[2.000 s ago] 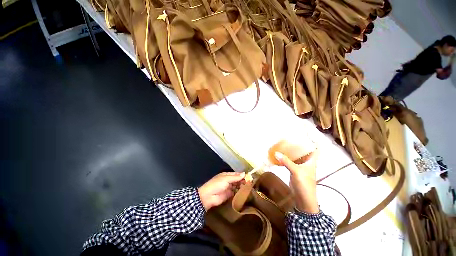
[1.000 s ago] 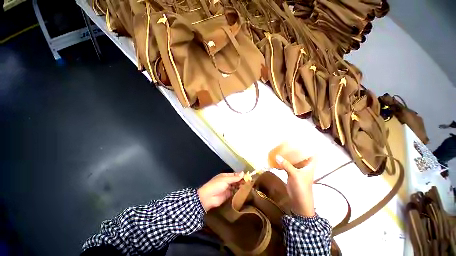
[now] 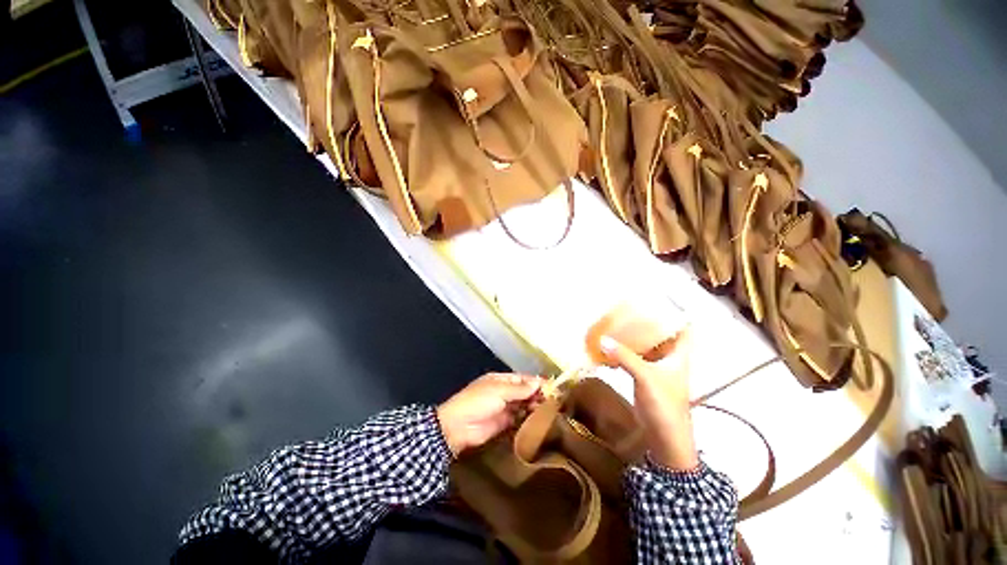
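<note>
A tan-brown bag (image 3: pixel 602 436) with looped straps lies at the table edge in front of me. My left hand (image 3: pixel 491 411) pinches the pale zipper end (image 3: pixel 549 386) at the bag's top corner. My right hand (image 3: pixel 659 392) holds a translucent peach-orange squeeze bottle (image 3: pixel 627 329) above the bag. Its pale nozzle points left and meets the zipper end at my left fingertips. Whether anything comes out of the nozzle is too small to tell.
A large brown bag (image 3: pixel 458 132) lies on the white-covered table (image 3: pixel 530 270) ahead. A row of overlapping bags (image 3: pixel 707 199) runs to the right. More folded brown pieces (image 3: pixel 950 486) are at the lower right. A metal stand (image 3: pixel 166 83) is on the dark floor at the upper left.
The bottle and my right hand have shifted slightly left, toward my left fingertips. The person at the right is no longer in view. My left hand has barely moved.
</note>
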